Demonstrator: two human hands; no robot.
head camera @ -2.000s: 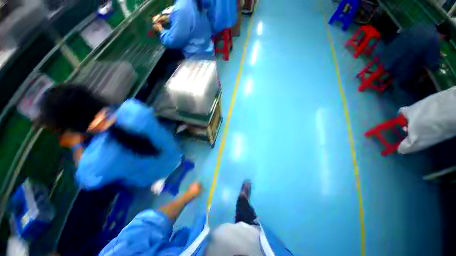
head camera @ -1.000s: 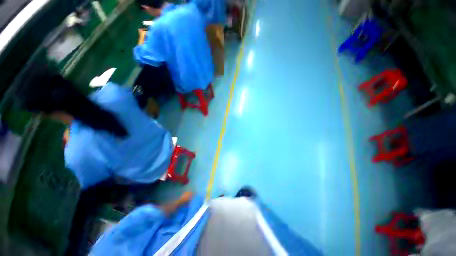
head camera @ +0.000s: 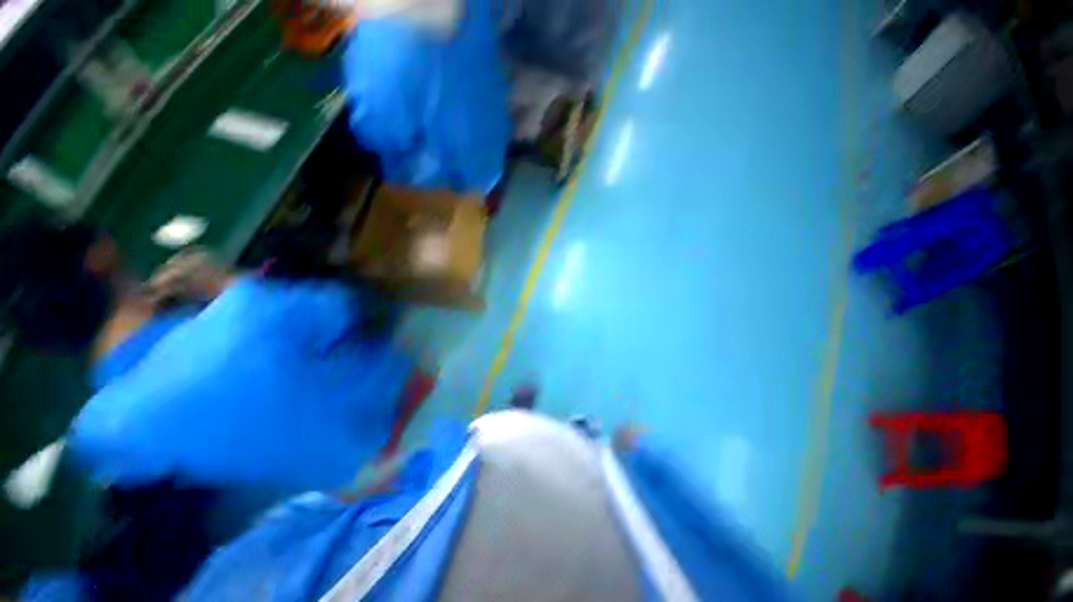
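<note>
A blue floor [head camera: 694,282] with yellow lines lies in front of me. My left hand [head camera: 377,477] is a small blurred patch at the lower left, beside my blue sleeve; its fingers cannot be made out. My right hand [head camera: 628,439] shows only as a small blurred patch of skin just right of my grey-white front, partly hidden. No object can be seen in either hand. My feet show as dark spots at the lower middle.
Left, a blue-coated person [head camera: 235,388] sits at a green bench [head camera: 153,271]; another blue coat [head camera: 424,94] is farther on, with a cardboard box [head camera: 426,247] between. Right, a blue stool [head camera: 941,249], a red stool [head camera: 947,449] and a pale grey bulky thing [head camera: 951,73] stand.
I have moved forward along the aisle; seated people and stools have shifted nearer or out of view. The cardboard box is nearer. A patch of my right hand now shows.
</note>
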